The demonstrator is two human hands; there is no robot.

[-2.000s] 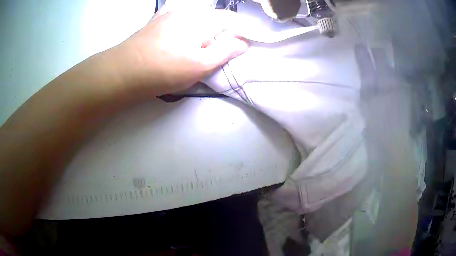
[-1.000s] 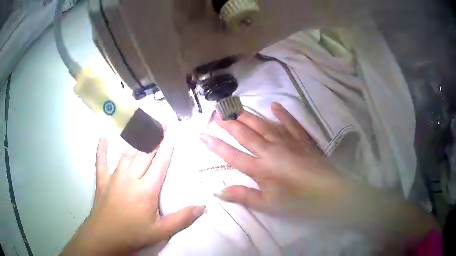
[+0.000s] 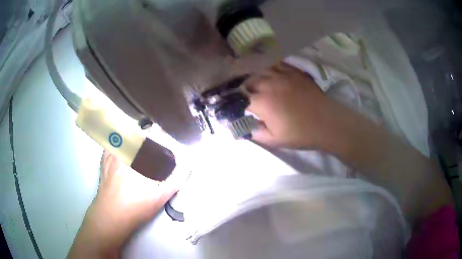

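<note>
A white garment lies under the sewing machine head and spreads to the lower right, with a folded edge in front. The needle area is lost in bright glare. My left hand is at the lower left beside and partly under the lamp's brown tip; its fingertips are hidden by lamp and glare. My right hand is behind the tension dial, at the right of the machine head, fingers bent and partly hidden. Whether either hand grips cloth cannot be told.
The cream LED lamp with a grey cable hangs left of the needle area. A larger ribbed knob is higher on the head. The white table with a dark line is at left. More white cloth lies behind the right forearm.
My right hand has moved from flat on the cloth up behind the tension dial. The garment is shifted, with a fold now at the lower right. My left hand has turned and sits lower beneath the lamp.
</note>
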